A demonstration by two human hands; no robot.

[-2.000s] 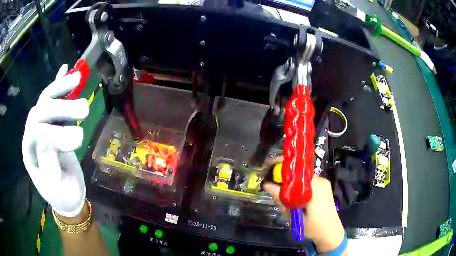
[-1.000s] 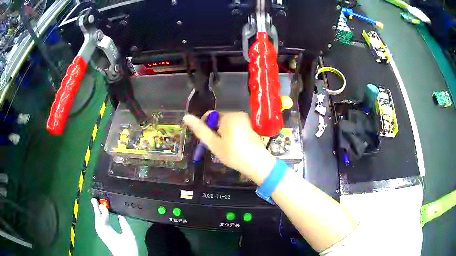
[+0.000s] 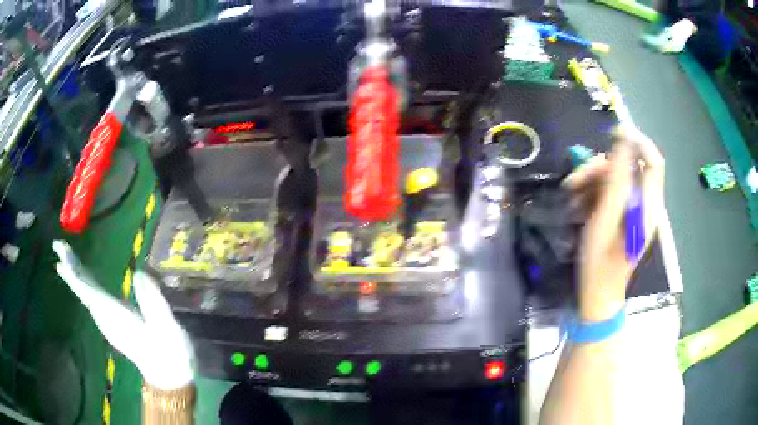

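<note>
My left hand (image 3: 137,324), in a white glove, is open with fingers spread at the fixture's front left. My bare right hand (image 3: 615,216), blurred, is over the black mat beside the black pouch (image 3: 548,241), with a purple marker pen (image 3: 635,228) in it. Whether its fingers also touch a board there is hidden. The test fixture (image 3: 415,336) holds one board in the left bay (image 3: 220,246) and one in the right bay (image 3: 384,249), under clear press plates. Both red clamp handles, left (image 3: 91,173) and right (image 3: 372,145), hang down.
A yellowish tape roll (image 3: 512,144) and a teal cap (image 3: 582,154) are right of the fixture. Stacked boards (image 3: 529,54), a blue-yellow tool (image 3: 573,37) and another board (image 3: 592,81) are farther back. The conveyor (image 3: 706,241) runs along the right with a small green board (image 3: 716,175).
My left hand has let go of the left clamp handle and moved down to the fixture's front. My right hand has moved from the bays to the mat on the right, keeping the pen.
</note>
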